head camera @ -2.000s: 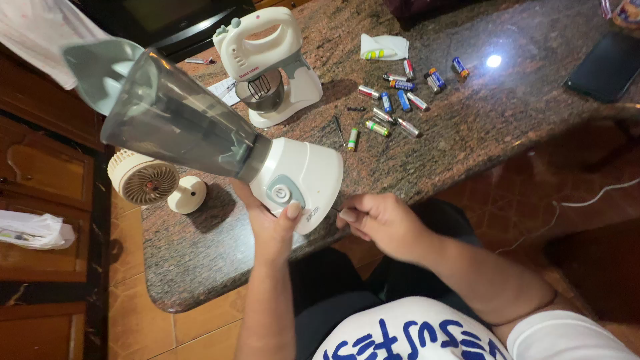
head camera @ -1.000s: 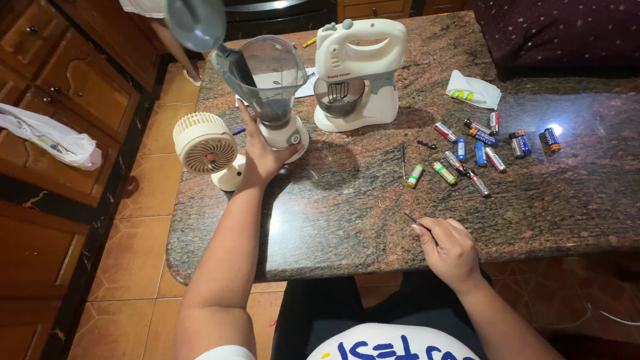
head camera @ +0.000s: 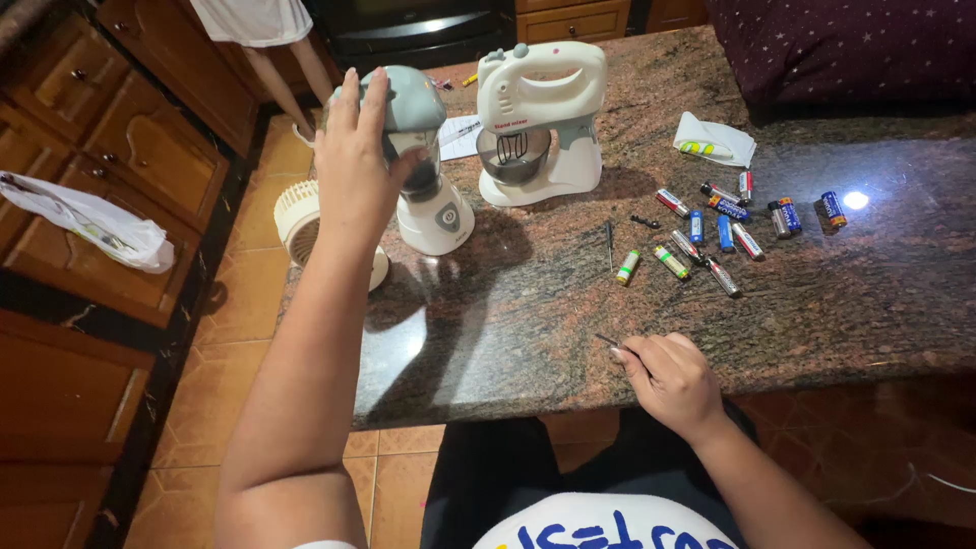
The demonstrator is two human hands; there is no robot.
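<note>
A toy blender (head camera: 435, 217) with a white base stands upright on the granite countertop (head camera: 534, 335). My left hand (head camera: 362, 152) lies over its grey lid (head camera: 415, 99), the thumb beside the clear jar. Low over the counter's near edge, my right hand (head camera: 671, 377) grips a small thin dark tool, its tip pointing left; the tool's kind is unclear. A white toy stand mixer (head camera: 543, 91) is to the right of the blender. A cream mini fan (head camera: 299, 221) is partly hidden behind my left forearm. A thin screwdriver (head camera: 608, 245) lies near several loose batteries (head camera: 686, 248).
A crumpled white wrapper (head camera: 714, 141) lies behind the batteries. Paper (head camera: 459, 137) is between blender and mixer. A dark starry cloth (head camera: 846, 46) covers the back right. A person (head camera: 259, 46) stands beyond the counter. A white plastic bag (head camera: 88, 225) hangs by wooden cabinets at left.
The blender, tilted in my left hand two seconds ago, now stands on the counter. Its lid, off the jar a second ago, is now on top under my left hand.
</note>
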